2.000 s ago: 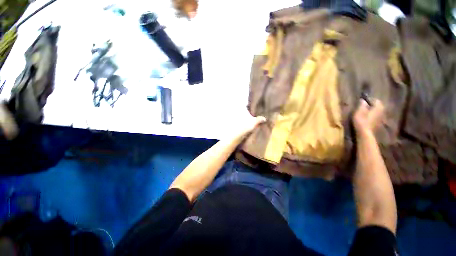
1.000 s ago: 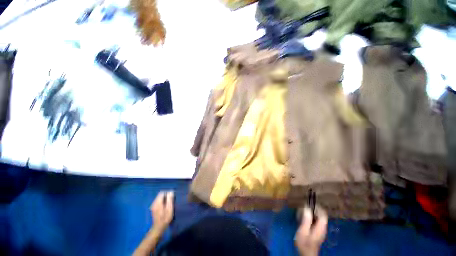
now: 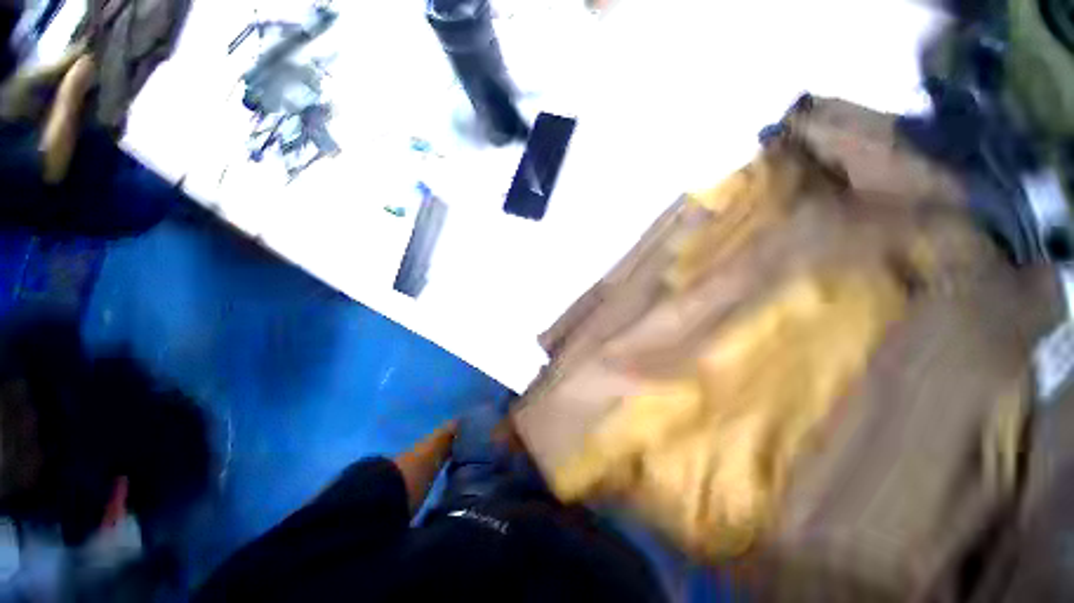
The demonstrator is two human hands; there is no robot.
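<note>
Brown vests point(image 3: 919, 412) lie layered on the right part of the table, blurred, with a front edge spread open over gold-yellow lining point(image 3: 766, 412). Their near edge hangs by my lap. My left hand point(image 3: 433, 457) is low against my body, left of the vests' near corner and apart from them. It is small, blurred and partly hidden against my dark clothes, so its fingers do not show clearly. My right hand is not in view.
On the white table point(image 3: 671, 88) lie a black phone point(image 3: 542, 165), a narrow dark case point(image 3: 422, 245), a black cylinder point(image 3: 481, 71) and tangled cables point(image 3: 286, 100). Another person's hand point(image 3: 67, 118) is at the upper left. The floor point(image 3: 294, 365) is blue.
The view has turned, so the table edge now slants and the vests fill the right side. My left hand has moved in close to my body. My right hand, with its dark tool, has left the picture.
</note>
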